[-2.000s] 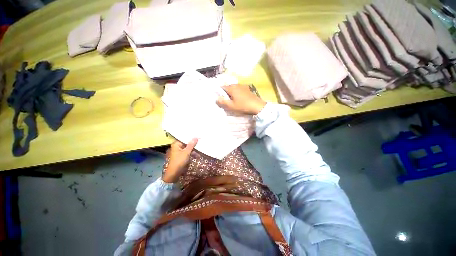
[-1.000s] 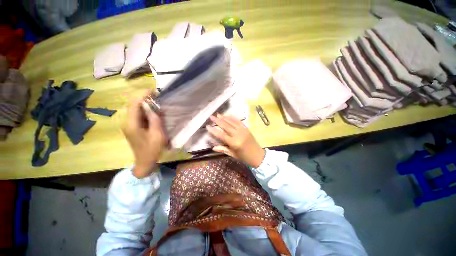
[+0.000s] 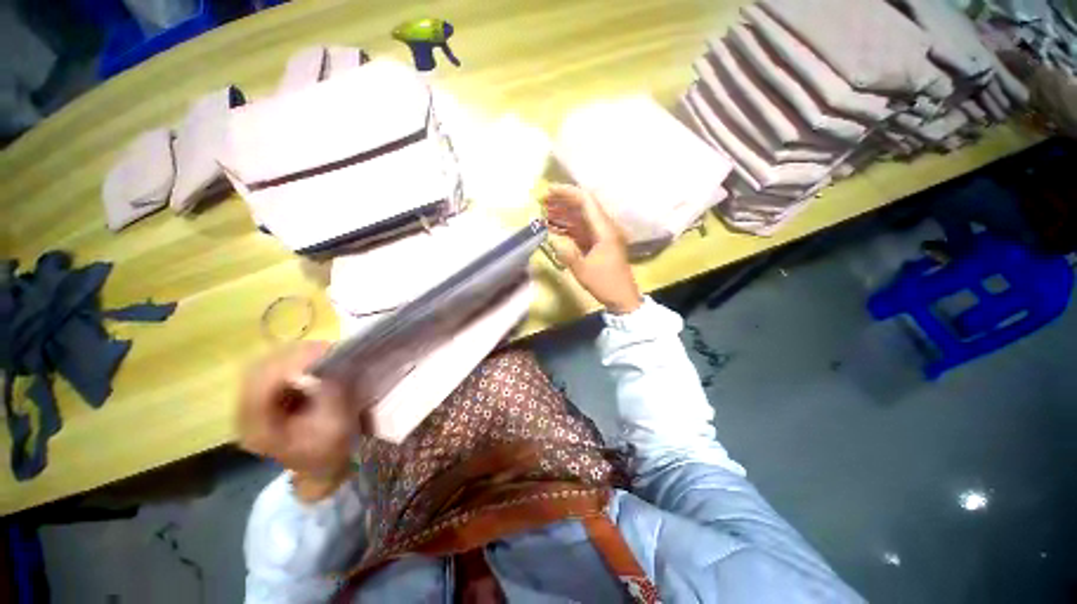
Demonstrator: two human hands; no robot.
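Note:
A pale pink zipper pouch (image 3: pixel 443 350) is held aslant over the table's front edge and my lap. Its dark zipper edge (image 3: pixel 431 297) faces up, and its mouth looks narrow. My left hand (image 3: pixel 289 413), blurred, grips the pouch's lower left end. My right hand (image 3: pixel 596 250) is at the upper right end, by a small metallic piece (image 3: pixel 539 228). Its fingers are partly spread; whether they pinch anything is unclear. Another pale pouch (image 3: pixel 380 274) lies flat behind the held one.
A pouch stack (image 3: pixel 343 148) stands behind, with small pouches (image 3: pixel 142 177) at its left. Another stack (image 3: pixel 638 165) and a long row of pouches (image 3: pixel 815 94) are right. Dark fabric strips (image 3: pixel 71 330) and a thin ring (image 3: pixel 287 317) lie left. A spray bottle trigger (image 3: pixel 425 35) is at the back.
The pouch has turned from showing its open navy inside to nearly edge-on with a narrow mouth. My right hand has moved from its lower side to the upper right end. The camera view has shifted.

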